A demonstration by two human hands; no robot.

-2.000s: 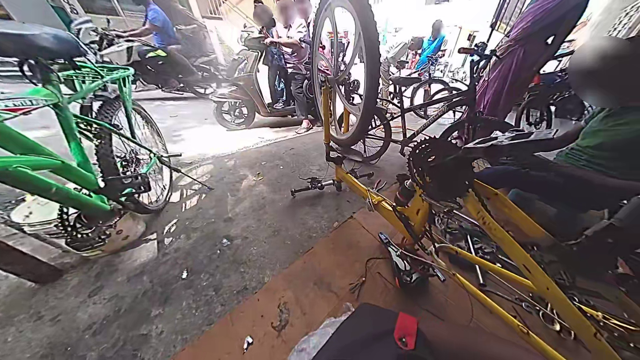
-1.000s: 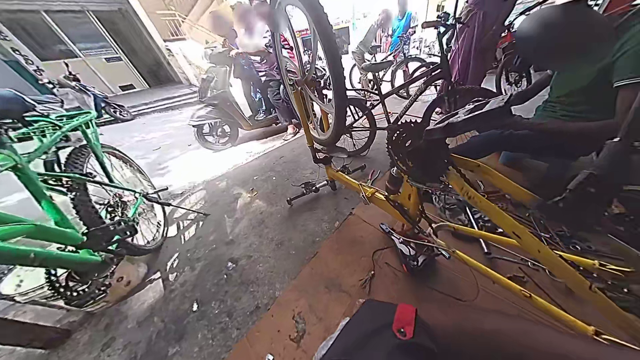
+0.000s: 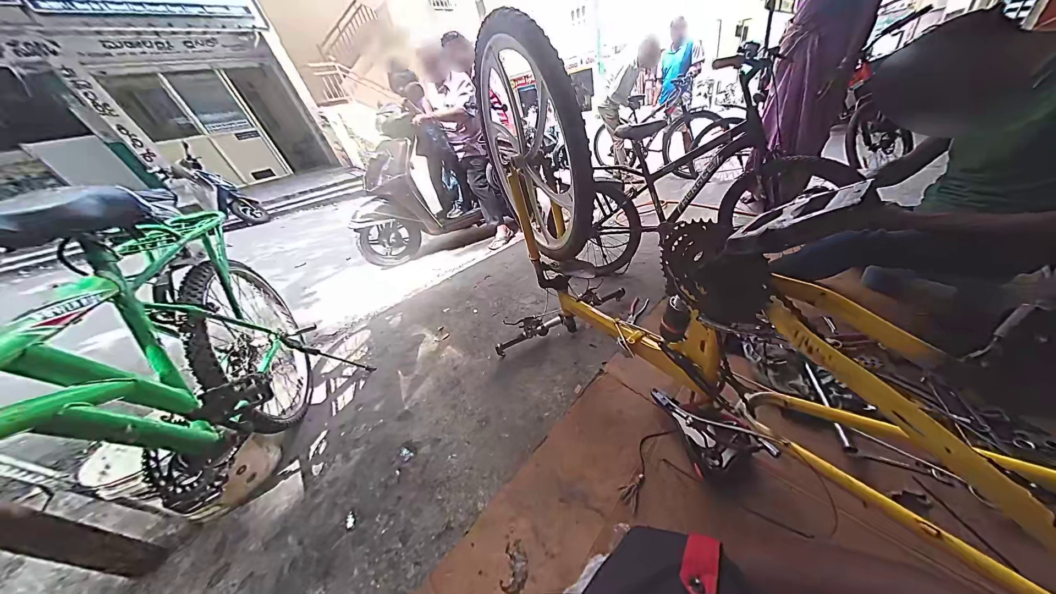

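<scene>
Neither of my hands shows in the head view. A yellow bicycle frame [image 3: 891, 404] stands upside down at the right, its front wheel [image 3: 577, 148] up in the air. The handlebar [image 3: 535, 330] rests low on the ground. A dark chainring [image 3: 697, 264] sits at the frame's middle. Beneath it a bicycle saddle [image 3: 714, 437] touches the brown sheet [image 3: 569, 487]. Tools, among them a metal wrench or rod [image 3: 829, 408], lie beyond the frame tubes. A black item with a red tab [image 3: 701, 561] is at the bottom edge.
A green bicycle [image 3: 124, 388] stands at the left. A co-worker in a green shirt [image 3: 990, 157] sits at the right, an arm near a dark object. Behind are a black bicycle [image 3: 693, 177], a scooter [image 3: 412, 198] with people, and a person in purple cloth [image 3: 808, 74].
The view has swung left, bringing in the building. The motorcycle with a rider in blue, seen at the upper left two seconds ago, is out of view.
</scene>
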